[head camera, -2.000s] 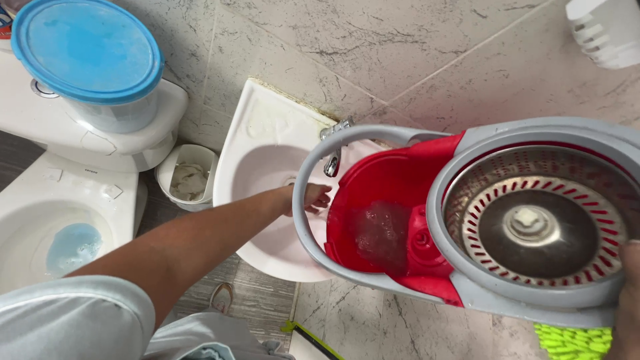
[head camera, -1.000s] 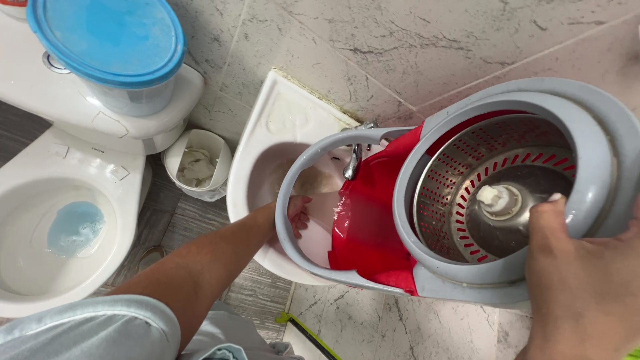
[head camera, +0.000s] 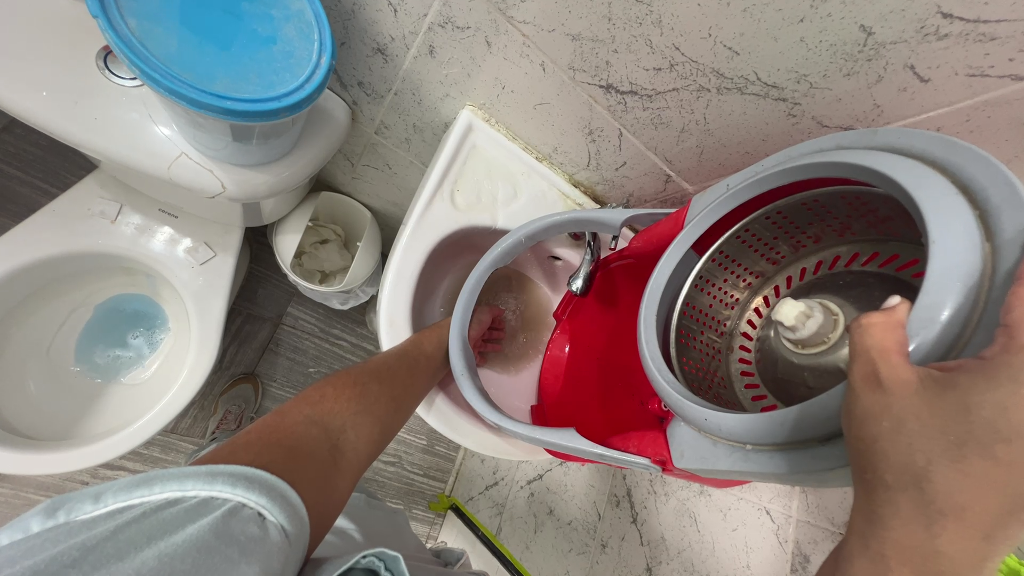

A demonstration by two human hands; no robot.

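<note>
A red and grey spin-mop bucket (head camera: 600,360) lies tilted over a white corner sink (head camera: 416,288), its red end inside the basin. At its right end my right hand (head camera: 928,424) grips the grey rim beside the perforated metal spin basket (head camera: 720,320). My left hand (head camera: 486,332) is down in the basin, inside the loop of the grey bucket handle (head camera: 464,320), fingers slightly curled, holding nothing that I can see. Murky water (head camera: 520,320) lies around the drain area near my fingers. A chrome faucet (head camera: 586,268) stands between handle and red bucket wall.
At the left is a white toilet (head camera: 200,320) with bluish water; a clear tub with a blue lid (head camera: 220,48) sits on its tank. A small waste bin (head camera: 366,248) stands between toilet and sink. A green-edged tool (head camera: 484,536) lies low, near a shoe (head camera: 236,408).
The bucket has tipped further toward the sink; water seen inside it two seconds ago is no longer visible there, and water now shows in the basin. My right hand has come further into view.
</note>
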